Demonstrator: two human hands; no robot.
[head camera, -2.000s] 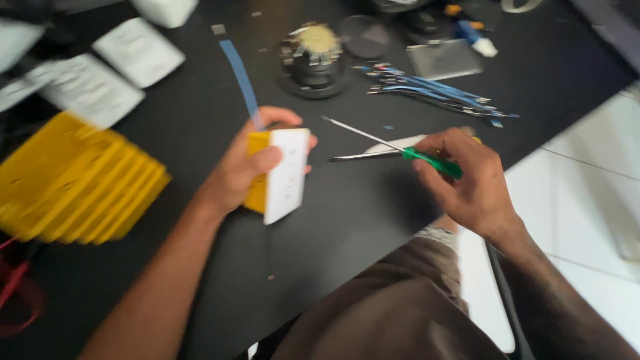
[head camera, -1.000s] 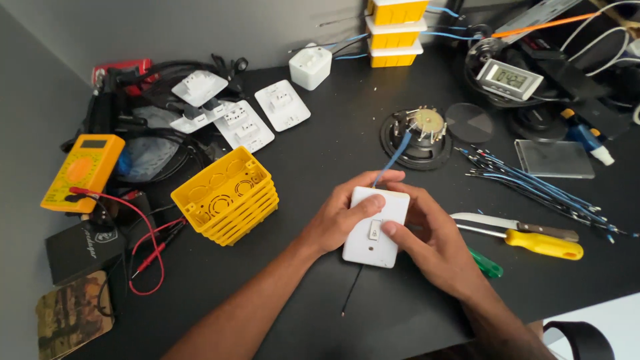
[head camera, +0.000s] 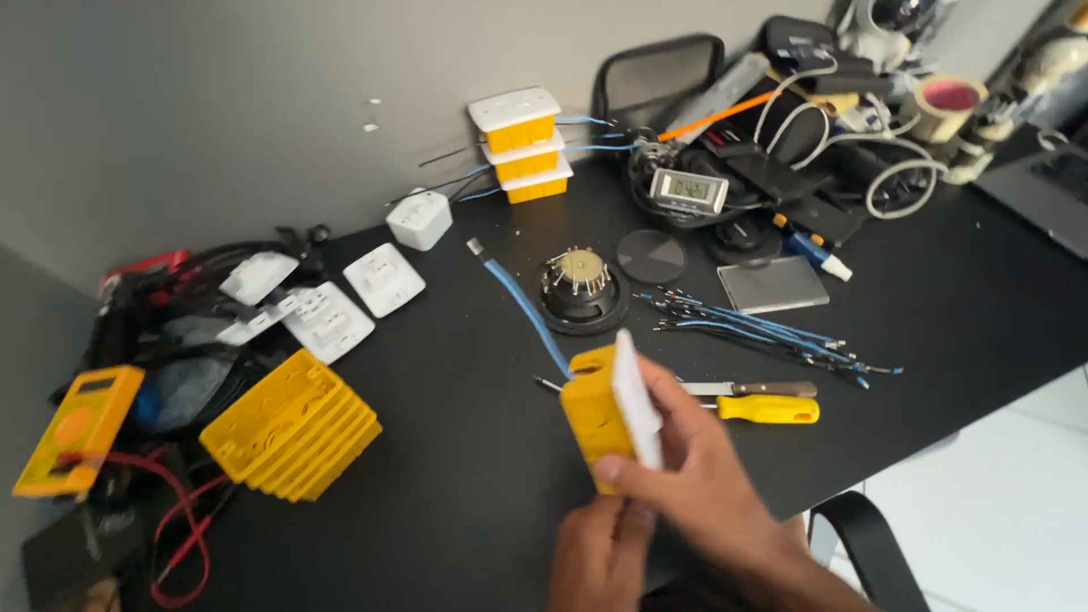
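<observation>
My right hand (head camera: 701, 467) grips a yellow plastic electrical box (head camera: 595, 416) with a white cover plate (head camera: 636, 399) on it, turned edge-on. A blue wire (head camera: 531, 314) runs out of the box's far end. My left hand (head camera: 602, 552) is at the box's near end, its fingers bent; whether they pinch the black wire there is hidden. Beyond the box lies a speaker (head camera: 582, 293) with screws standing on its magnet. A yellow-handled screwdriver (head camera: 769, 410) and a wooden-handled knife (head camera: 773, 389) lie right of my right hand.
Nested yellow boxes (head camera: 293, 429), a multimeter (head camera: 81, 429) and white switch plates (head camera: 327, 323) are at the left. Three covered boxes (head camera: 523, 144) stand stacked by the wall. Cut wires (head camera: 765, 336), a small digital clock (head camera: 688, 191) and a cable pile (head camera: 782, 161) lie to the right.
The white plate faced up a second ago and is now edge-on, showing the box's yellow side. My left hand has moved from the plate to the box's near end. The green screwdriver has left sight.
</observation>
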